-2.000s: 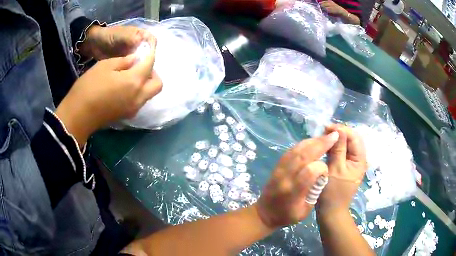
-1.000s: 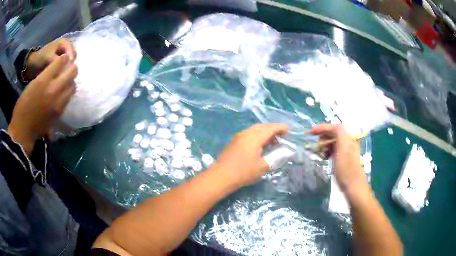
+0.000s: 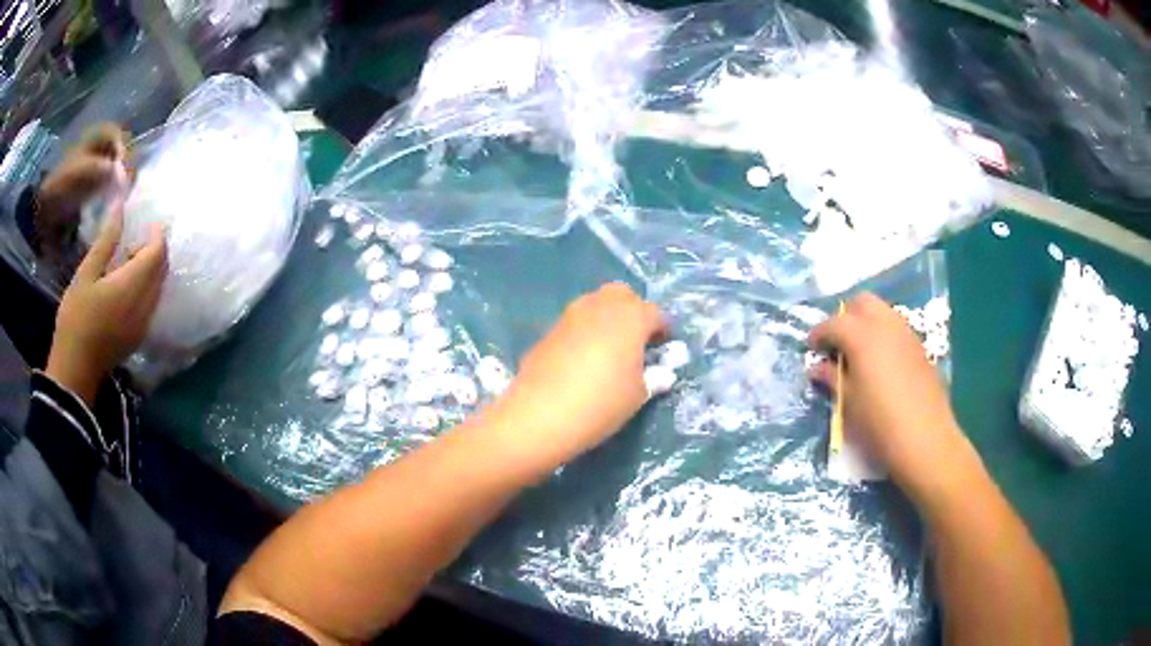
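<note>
My left hand (image 3: pixel 593 360) is low over the clear plastic sheet (image 3: pixel 732 543), fingers curled down beside a loose heap of translucent pieces (image 3: pixel 738 372). White shapes show at its fingertips; whether it grips one is hidden. My right hand (image 3: pixel 884 366) is on the other side of the heap, closed around a slim yellow stick (image 3: pixel 837 416) that points down toward me. A white card (image 3: pixel 858 464) lies under that hand. Many small white holed parts (image 3: pixel 391 322) lie spread to the left of my left hand.
An open bag of white pieces (image 3: pixel 871 164) is at top right. A heaped parts box (image 3: pixel 1083 360) is far right. A crumpled labelled bag (image 3: pixel 505 76) is at top centre. A person's hands (image 3: pixel 111 284) are beside a milky bag (image 3: pixel 221 227) at left.
My hands were together near the bag of white pieces; they have come down and apart over the translucent heap. The view has shifted right, and the stick now shows clearly in my right hand.
</note>
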